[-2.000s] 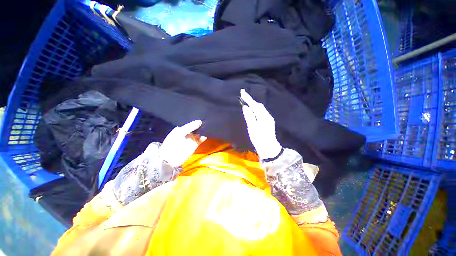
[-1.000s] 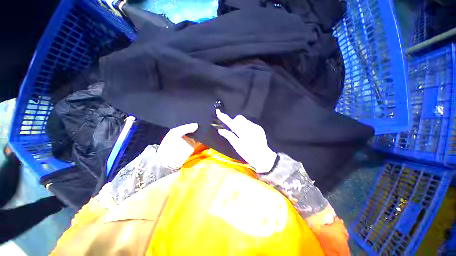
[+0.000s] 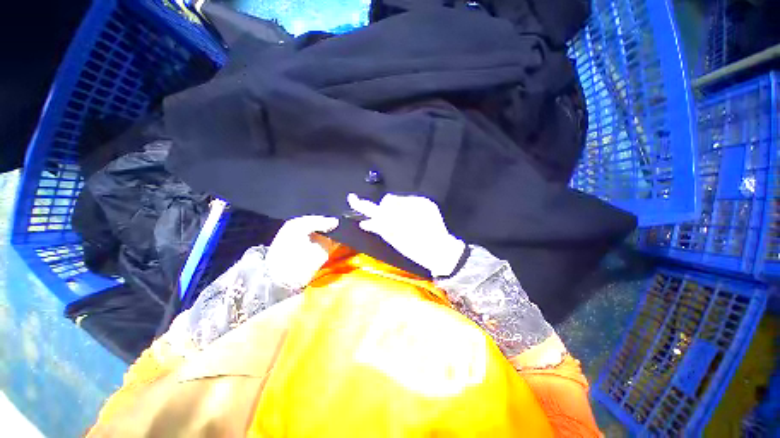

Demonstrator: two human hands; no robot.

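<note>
A dark jacket (image 3: 342,150) lies spread across my lap, with a small shiny front button (image 3: 373,177) and what look like pocket flaps on it. My left hand (image 3: 298,251), in a thin white glove, pinches the jacket's near edge with thumb and fingers. My right hand (image 3: 412,233), also gloved, is just right of it, below the button, fingers bent over the cloth. A small dark tool, apparently thread snips (image 3: 356,215), shows between its fingertips; most of it is hidden.
A blue crate (image 3: 51,162) at left holds dark garments with crinkled lining (image 3: 141,205). Another blue crate (image 3: 680,145) stands at right beside the piled cloth. More lattice crates (image 3: 694,372) sit at lower right, with yellow material behind.
The jacket front has been spread out, showing the button and flaps. My right hand has come down and left, close to my left hand, which has hardly moved.
</note>
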